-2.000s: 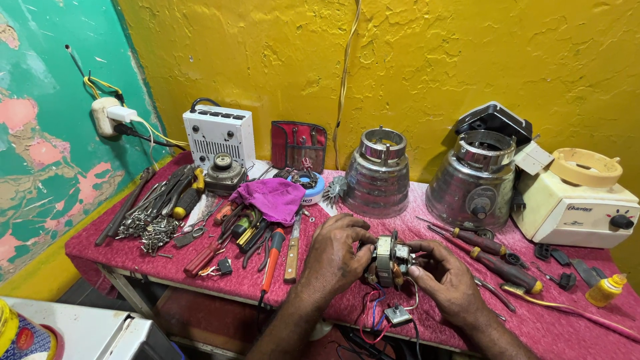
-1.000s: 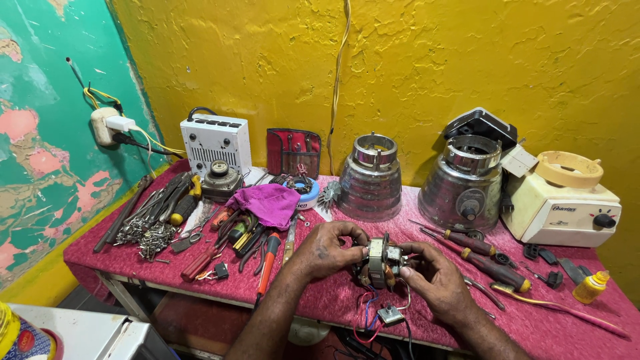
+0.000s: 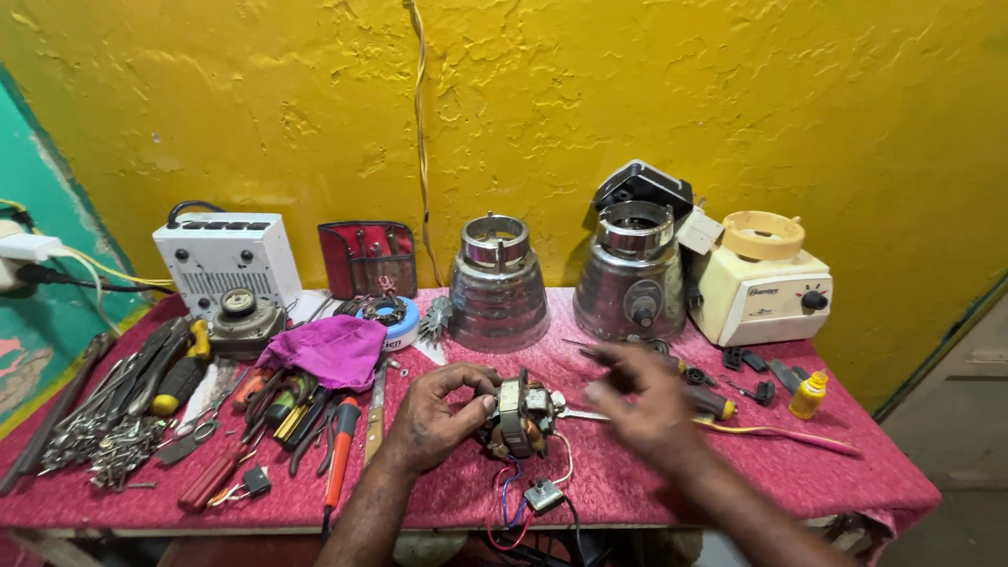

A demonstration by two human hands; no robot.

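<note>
My left hand point(image 3: 449, 413) grips the left side of a small electric motor point(image 3: 516, 417) with copper windings, held upright over the pink cloth. Blue, red and white wires run from the motor down to a small switch point(image 3: 543, 496) at the cloth's front edge. My right hand point(image 3: 646, 394) is off the motor, to its right, blurred, with fingers spread above the screwdrivers; whether it touches one is hard to tell. Part of a metal tool point(image 3: 587, 414) shows between the motor and my right hand.
Two metal blender bases point(image 3: 498, 299) point(image 3: 630, 276) and a cream blender base point(image 3: 764, 291) stand along the wall. Pliers, screwdrivers point(image 3: 213, 476) and a purple rag point(image 3: 327, 350) lie left. A yellow bottle point(image 3: 809, 395) and small black parts lie right. A white power box point(image 3: 228, 260) stands back left.
My right hand has let go of the motor and moved right, over the screwdrivers. My left hand still holds the motor. The view has shifted.
</note>
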